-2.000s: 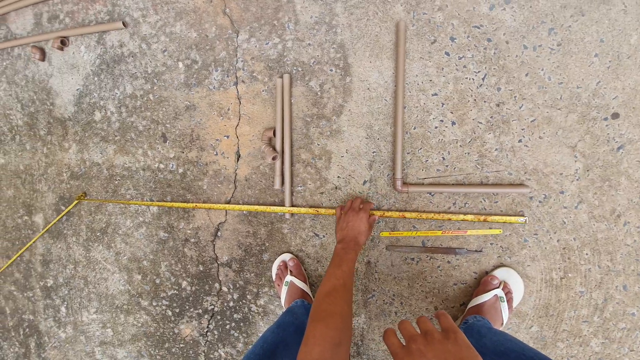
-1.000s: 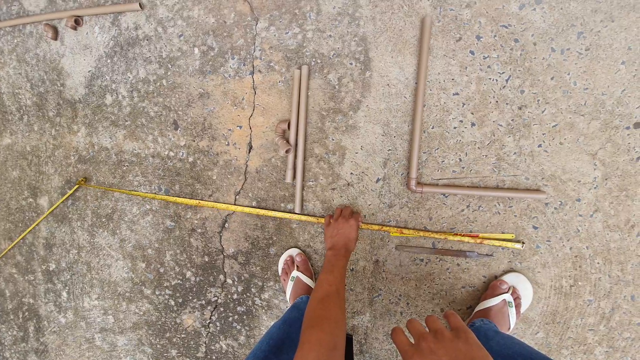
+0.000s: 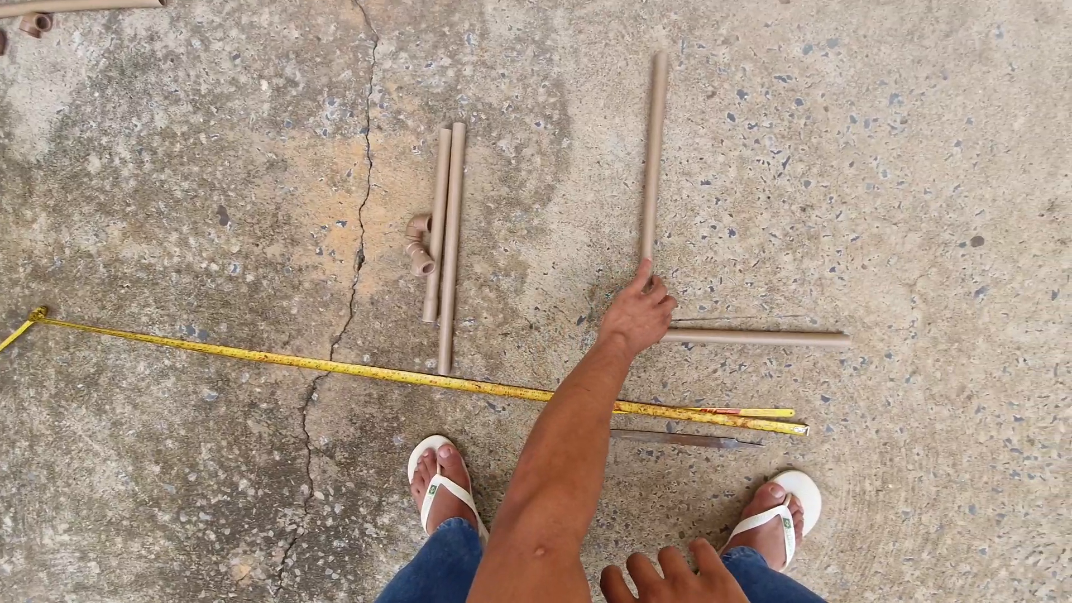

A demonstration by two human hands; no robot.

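My left hand [image 3: 638, 311] covers the corner of an L of brown plastic pipe, its fingers curled over the joint and the index finger along the upright pipe [image 3: 655, 159]. The elbow fitting is hidden under the hand; the other pipe [image 3: 758, 337] runs right. Near the bottom edge, my right hand [image 3: 670, 579] is partly in view, empty, fingers apart. A yellow measuring tape [image 3: 335, 365] crosses the floor under my left forearm and overlaps a yellow hacksaw blade [image 3: 754, 412]. Just below lies a thin dark metal tool [image 3: 687, 438].
Two straight brown pipes [image 3: 453, 243] lie side by side left of the L, with elbow fittings [image 3: 419, 244] against them. Another pipe [image 3: 84, 7] and a fitting [image 3: 35, 23] are at the top left. My feet in white flip-flops [image 3: 800, 502] stand below the tape. The concrete floor is cracked.
My left hand has left the tape and moved up and right onto the pipe corner. The tape's right part has come down across the hacksaw blade, which lay apart below it two seconds ago.
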